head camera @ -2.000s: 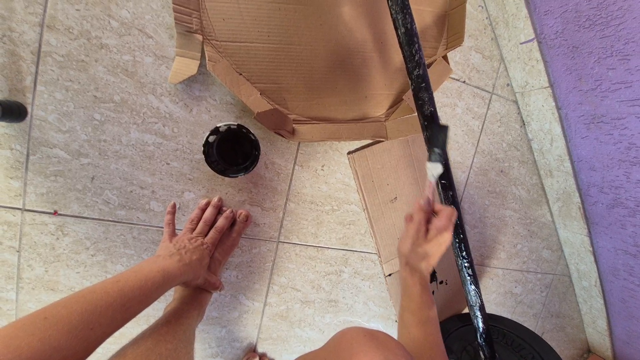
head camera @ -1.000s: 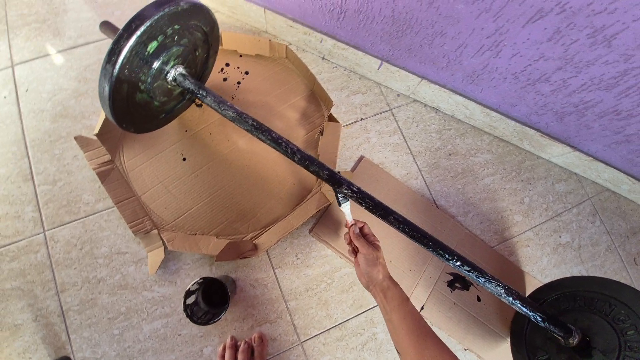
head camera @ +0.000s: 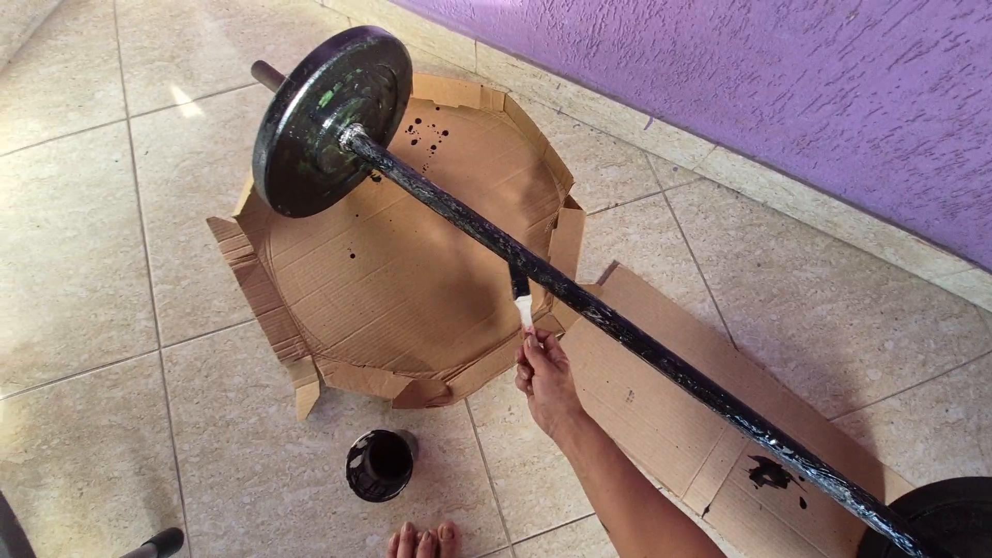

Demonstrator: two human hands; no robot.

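Note:
My right hand point(head camera: 549, 380) grips the handle of a paintbrush point(head camera: 523, 306), whose black-coated bristles touch the underside of a barbell's bar point(head camera: 620, 322). Wet-looking black paint covers the bar, with whitish streaks toward its lower right end. One weight plate point(head camera: 329, 124), black with green patches, is at the upper left end, and another plate point(head camera: 949, 515) is partly in view at the lower right. A small pot of black paint point(head camera: 380, 465) stands on the tiles, left of my right arm. My left hand is out of view.
Under the bar lie a round cardboard sheet point(head camera: 387, 287) with folded edges and a long cardboard strip point(head camera: 659, 403), both spotted with black paint. A purple wall point(head camera: 775, 93) rises at the upper right. Bare toes point(head camera: 425, 541) show at the bottom, near a black-tipped tube point(head camera: 163, 541).
The view has swung widely. My left hand, on the floor two seconds ago, is now out of view. Since one second ago, the brush has moved along the bar toward the upper left plate.

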